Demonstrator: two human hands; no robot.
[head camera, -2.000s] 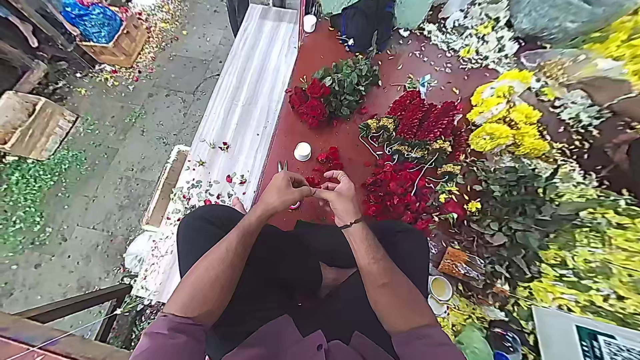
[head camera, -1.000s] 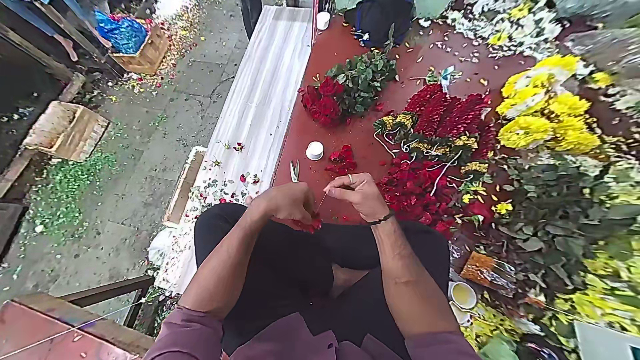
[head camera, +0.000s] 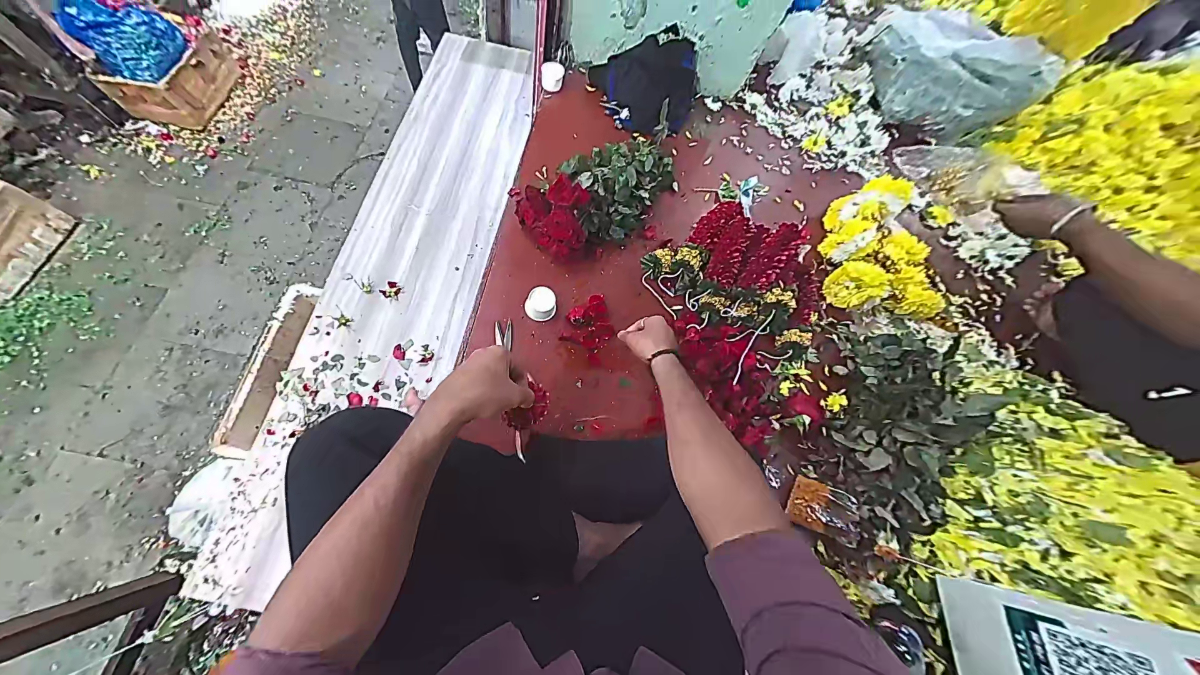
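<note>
My left hand (head camera: 487, 382) is closed on a small red flower garland (head camera: 527, 405), which hangs beside its fingers above my lap. A pair of metal scissors (head camera: 504, 334) shows just beyond that hand; whether the hand touches them is unclear. My right hand (head camera: 647, 337) is a closed fist just right of a small heap of red petals (head camera: 589, 323); whether a thread is in it cannot be told. A white spool (head camera: 540, 304) stands on the red surface (head camera: 553, 375). Red garlands (head camera: 750, 248) lie beyond my right hand, with loose red flowers (head camera: 727, 366) beside the wrist.
A bunch of red roses (head camera: 558, 216) with leaves lies ahead. Yellow chrysanthemums (head camera: 881, 248), green leaves (head camera: 891, 412) and a plastic bag (head camera: 956, 70) are on the right, near another person's arm (head camera: 1116, 244). A white board (head camera: 422, 178) with scattered buds runs along the left.
My hands have moved apart, the right one away to the right toward the garlands. Another person's arm now shows at the right. The view has shifted.
</note>
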